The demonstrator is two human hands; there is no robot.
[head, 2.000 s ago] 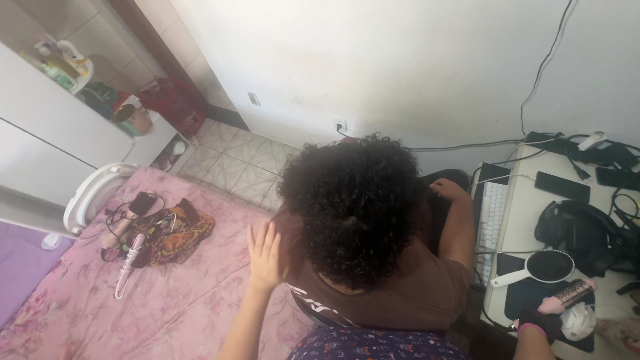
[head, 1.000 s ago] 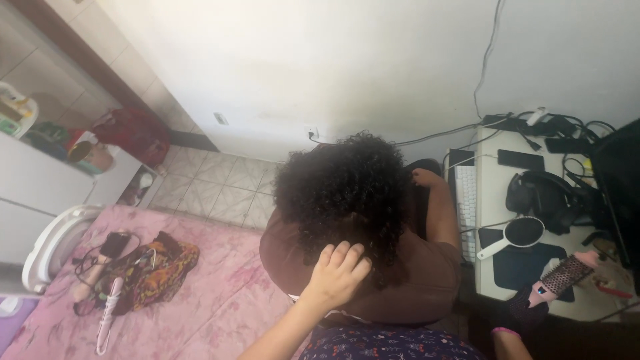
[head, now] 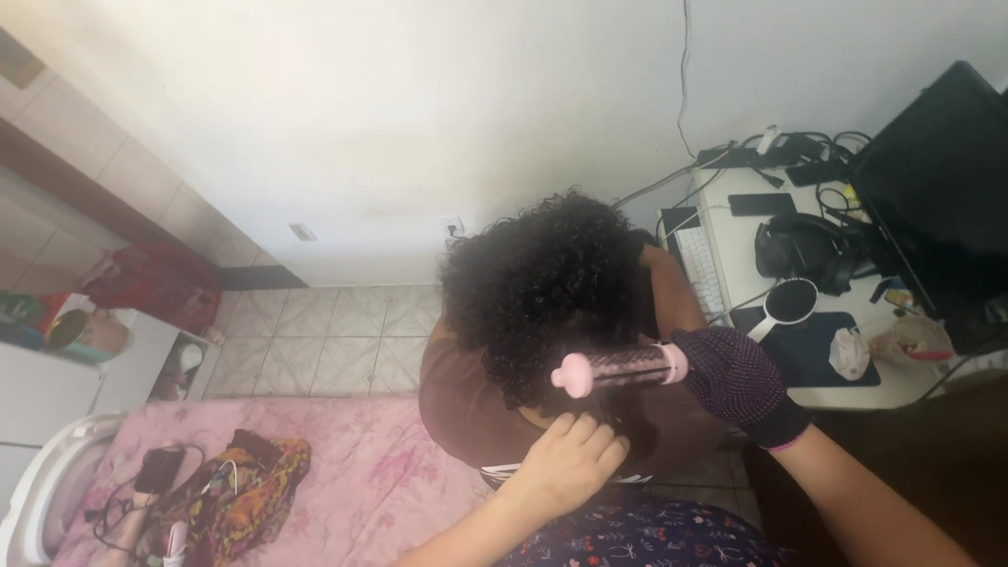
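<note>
A seated person with dark curly hair (head: 543, 276) and a brown shirt (head: 461, 402) is directly in front of me, seen from above and behind. My right hand (head: 732, 382), in a dark dotted glove, grips a pink hot-air styling brush (head: 622, 370). Its bristled barrel points left, over the back of the person's head. Just below the barrel, my bare left hand (head: 579, 457) rests at the nape with curled fingers; whether hair is pinched in it, I cannot tell.
At right a desk holds a white-rimmed paddle brush (head: 790, 302), a keyboard (head: 701, 264), a black bag-like item (head: 815, 252), a phone (head: 761, 205), cables and a monitor (head: 937, 197). At left, a pink-covered bed (head: 378, 472) bears a patterned cloth (head: 264, 488) and a corded device (head: 160, 470).
My right hand has brought the pink brush from the desk to the person's head. My left hand has moved from the person's left shoulder to the nape.
</note>
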